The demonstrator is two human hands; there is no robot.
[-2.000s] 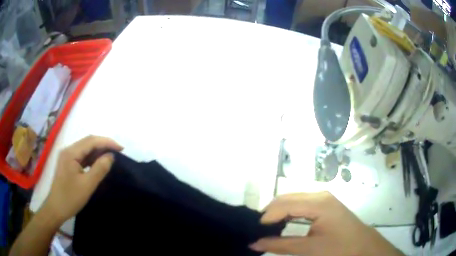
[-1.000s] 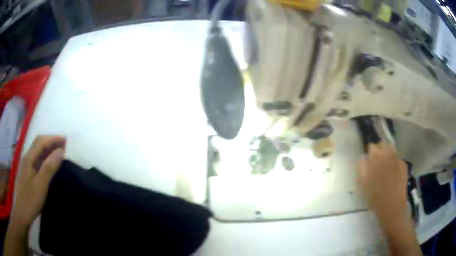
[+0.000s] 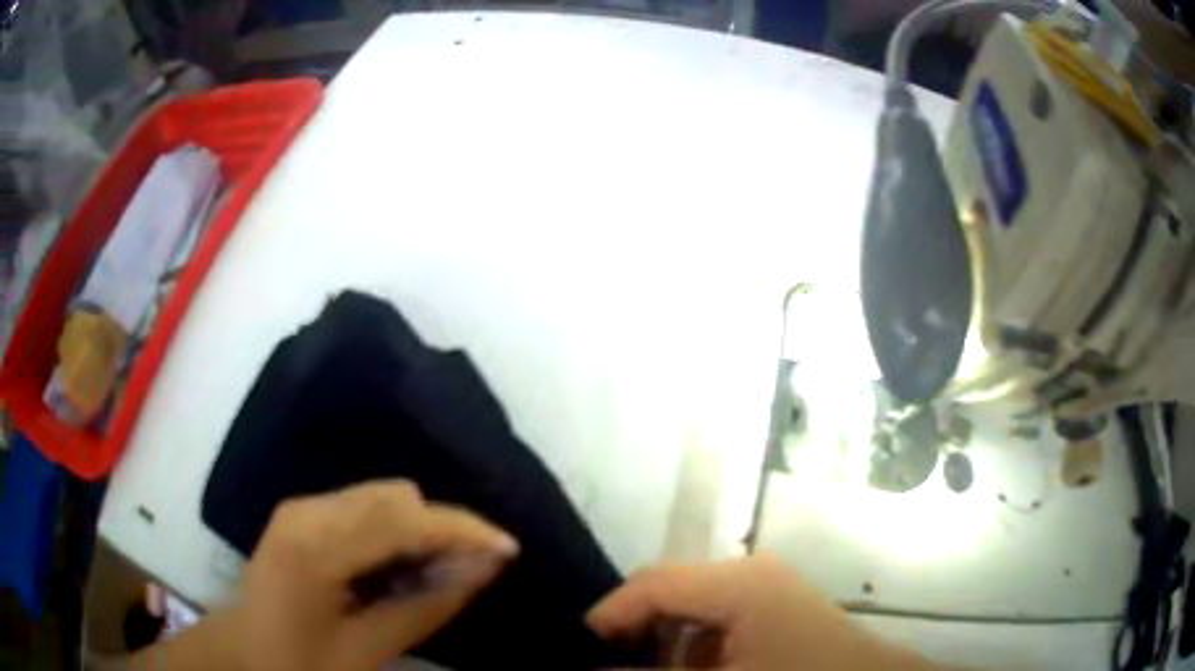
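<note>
A black fabric piece [image 3: 393,420] lies on the white machine table at the lower left of centre, its top end folded or rounded. My left hand [image 3: 374,564] is blurred over its lower part, thumb and fingertips close together; whether they pinch cloth or thread does not show. My right hand [image 3: 740,610] is at the fabric's lower right edge, cut off by the picture's bottom, its index fingertip touching the cloth. Something small and pale or shiny shows under its fingers, too blurred to name.
The cream sewing machine head [image 3: 1048,197] stands at the right, with a grey lamp [image 3: 915,256] before it and a brightly lit needle area [image 3: 907,448] below. Black-handled scissors [image 3: 1153,590] lie at the far right. A red basket [image 3: 160,321] with white and tan items stands left.
My right hand has come back from beneath the machine arm to the fabric. My left hand has moved from the fabric's left end onto its lower part. The fabric has turned, and the view has shifted.
</note>
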